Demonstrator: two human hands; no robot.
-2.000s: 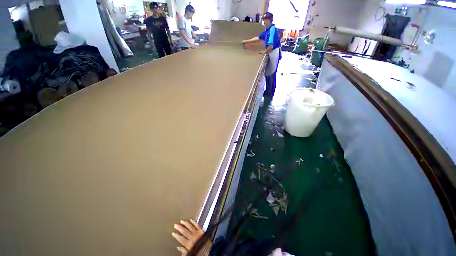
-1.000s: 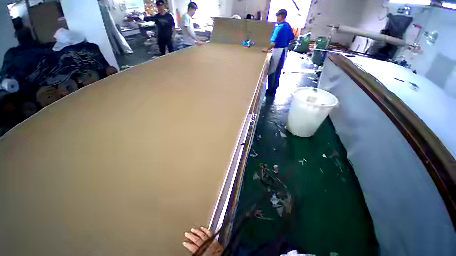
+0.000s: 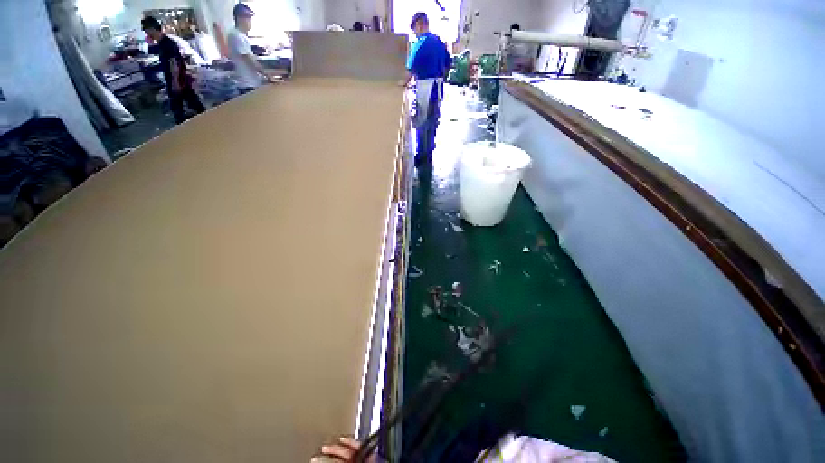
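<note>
A wide tan cloth (image 3: 226,262) lies flat over the long table and covers the left and middle of the view. Its right side edge runs along the table side, with pale and brown strips (image 3: 387,298) beside it. Only the fingertips of my left hand (image 3: 339,450) show at the bottom edge, on the cloth by its near right side; the rest is cut off, so its grip is unclear. My right hand is out of the picture. At the far end an upright tan panel of cloth (image 3: 348,56) stands across the table.
A person in blue (image 3: 429,68) stands at the far right corner. A person in white (image 3: 241,50) and one in black (image 3: 172,68) are at the far left. A white tub (image 3: 490,184) stands on the scrap-littered green floor. A parallel white-covered table (image 3: 669,136) runs along the right.
The view has turned right, so the table and people appear further left. My left hand has slipped mostly below the frame. The person in blue has turned away from the cloth's far end.
</note>
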